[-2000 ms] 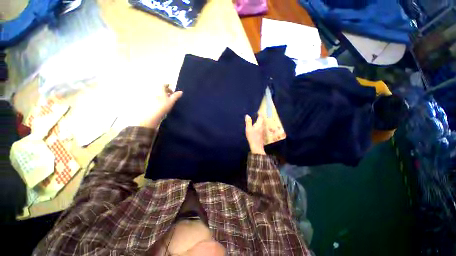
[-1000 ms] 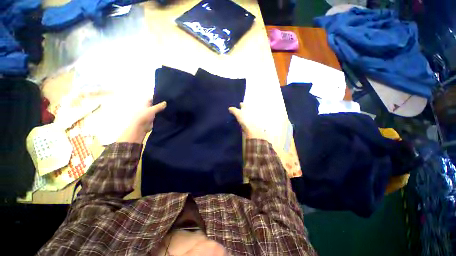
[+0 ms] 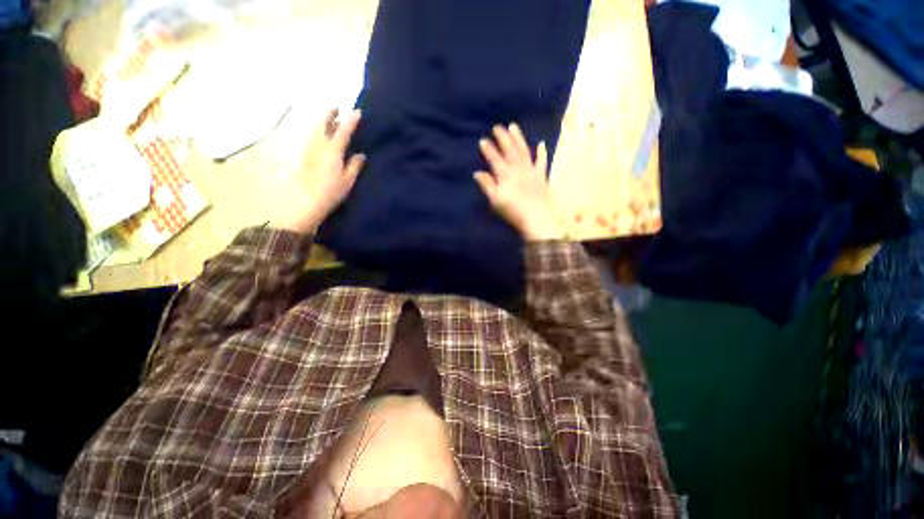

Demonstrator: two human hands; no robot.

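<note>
Dark navy trousers (image 3: 456, 91) lie lengthwise on the pale table, running from the top edge of the picture down over the near table edge against my plaid shirt. My left hand (image 3: 324, 172) is at the left edge of the cloth, partly washed out by glare, its fingers apart and touching the edge. My right hand (image 3: 517, 180) lies on the right part of the cloth with its fingers spread. Neither hand shows a grip on the cloth. The far end of the trousers is cut off by the picture.
Sticker sheets (image 3: 167, 188) with orange-red marks lie at the left of the table (image 3: 608, 193). A dark pile (image 3: 35, 152) is beyond its left edge. A navy garment pile (image 3: 760, 193) hangs at the right beside a small narrow tool (image 3: 645, 142). Green floor (image 3: 740, 395) shows below.
The cloth now extends away to the top edge instead of ending mid-table. Both hands no longer hold its sides and have opened. The view has tilted down, so the bagged piece is out of sight.
</note>
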